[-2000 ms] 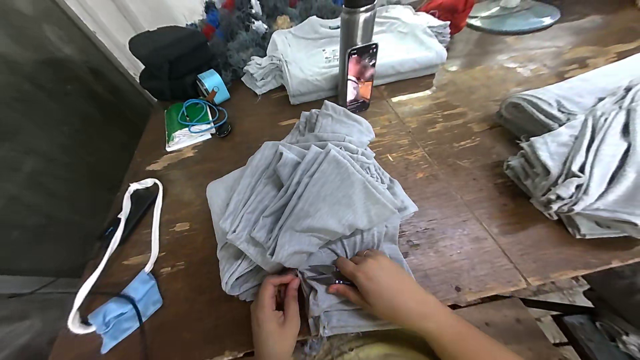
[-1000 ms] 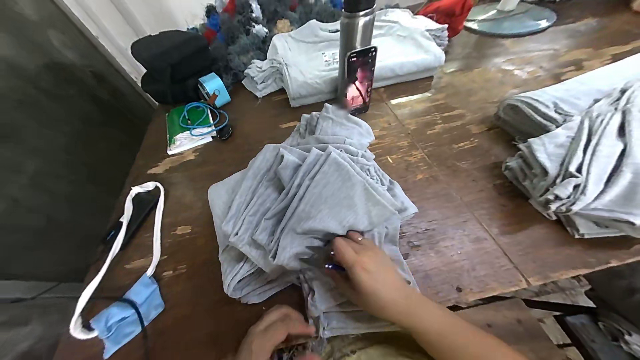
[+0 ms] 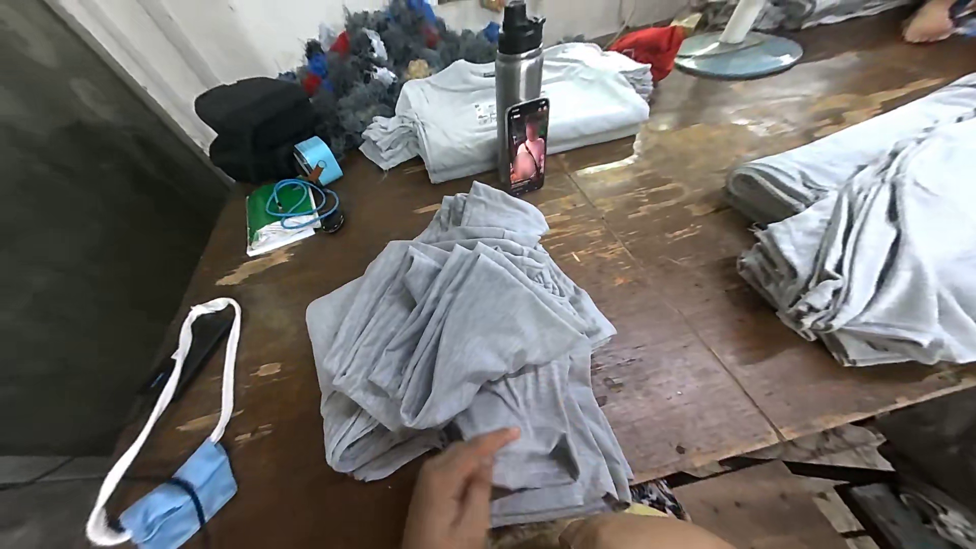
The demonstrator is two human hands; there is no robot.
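Observation:
A heap of folded grey fabric pieces (image 3: 488, 328) lies in front of me on the worn wooden table. My left hand (image 3: 456, 488) is at the near edge of the heap, its index finger stretched over the lower layers; whether it grips any cloth is unclear. Of my right arm only blurred skin shows at the bottom edge, and its hand is out of sight. A smartphone (image 3: 528, 145) with a lit screen leans against a steel bottle (image 3: 519, 72) behind the heap.
More grey fabric (image 3: 900, 252) is stacked at the right. Behind stand pale folded shirts (image 3: 579, 99), a glass stand base (image 3: 738, 55) and a black cloth bundle (image 3: 255, 126). At left lie a blue pouch with white strap (image 3: 183, 496), a green packet (image 3: 263, 217) and blue cord (image 3: 286, 217).
My right hand has left the grey fabric and moved down out of view. My left hand, low at the edge one second ago, now reaches further over the near layers.

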